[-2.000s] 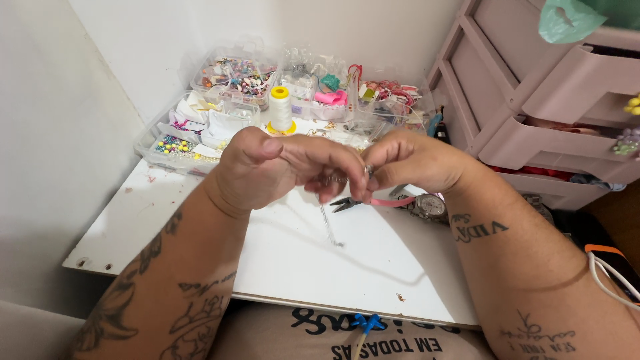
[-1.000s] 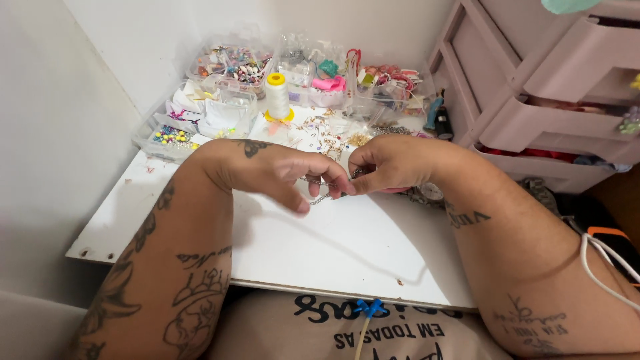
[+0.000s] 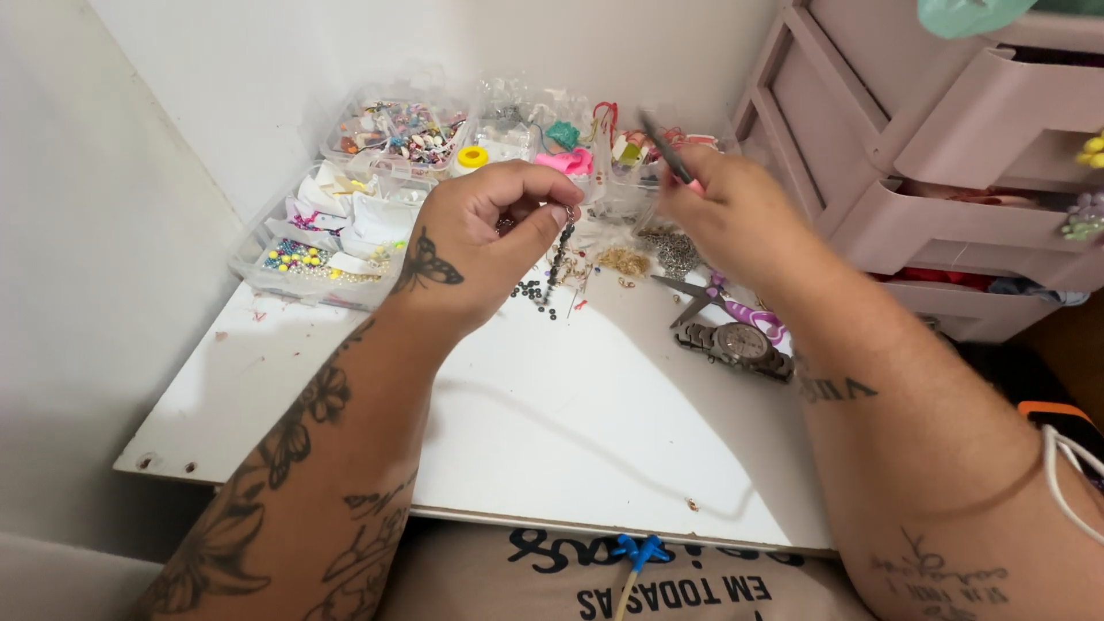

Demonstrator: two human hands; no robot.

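My left hand (image 3: 500,241) is raised over the middle of the white board, pinching the end of a dark beaded chain (image 3: 561,259) between thumb and fingertips; the chain hangs down. To its right my right hand (image 3: 724,198) grips pliers (image 3: 666,148) with pinkish handles, their dark tip pointing up and left, slightly blurred. Small black beads (image 3: 528,290) lie under the chain. Beyond them are a heap of gold-coloured findings (image 3: 623,261) and a silver-coloured chain pile (image 3: 673,253). Purple-handled scissors (image 3: 720,302) lie open beside a metal wristwatch (image 3: 740,345).
Clear plastic boxes of beads (image 3: 293,285) and craft supplies line the board's back and left. A yellow-topped thread spool (image 3: 473,157) stands partly behind my left hand. Pink plastic drawers (image 3: 966,216) rise at the right. The board's front edge (image 3: 604,524) is near my body.
My hands were close together; now they are apart. The right one has moved up and right and holds the pliers, which lay on the board in the earliest frame. Scissors and watch are more visible.
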